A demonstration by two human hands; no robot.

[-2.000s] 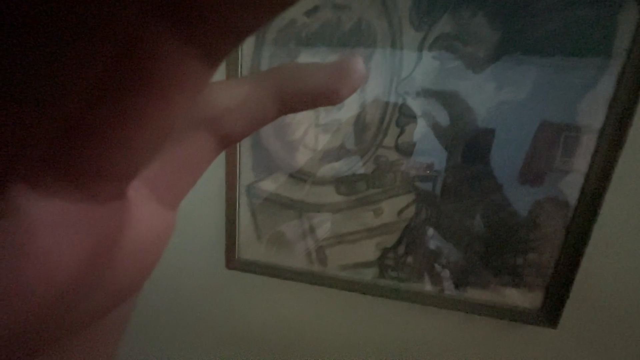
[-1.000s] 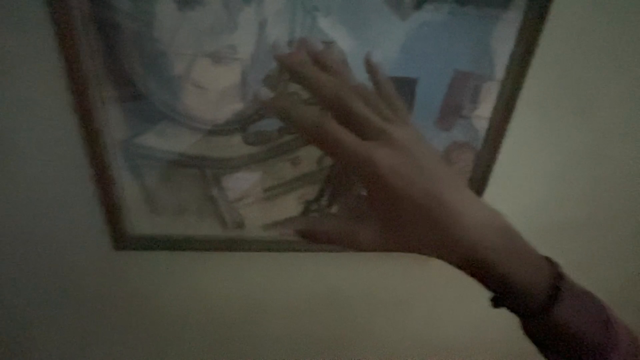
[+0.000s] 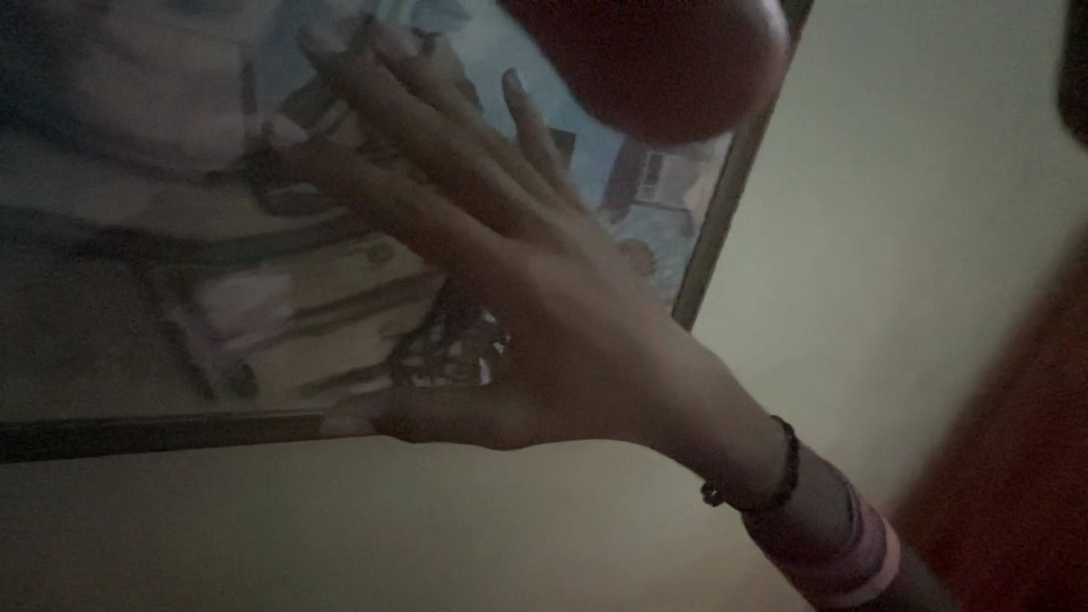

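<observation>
A framed picture (image 3: 340,310) under a glossy, reflecting cover hangs on a pale wall and shows what looks like a chest of drawers. My right hand (image 3: 544,280) lies over its lower right part, back towards me and fingers spread up and left. The thumb is at the lower bar of the dark frame (image 3: 170,432). This hand holds nothing; whether the whole palm touches the surface cannot be told. A dark beaded bracelet and a pink band circle the wrist. At the top, a blurred reddish fingertip (image 3: 671,68), possibly my left hand's, is close to the camera.
The pale wall (image 3: 858,221) surrounds the frame at the right and below. A blurred red surface (image 3: 1020,459) slants along the lower right. A dark, unclear shape (image 3: 1073,76) cuts into the upper right edge. The light is dim.
The large blurred hand seen at the left two seconds ago is gone from there. My right hand came into view over the picture, and a blurred fingertip now shows at the top. The view is closer.
</observation>
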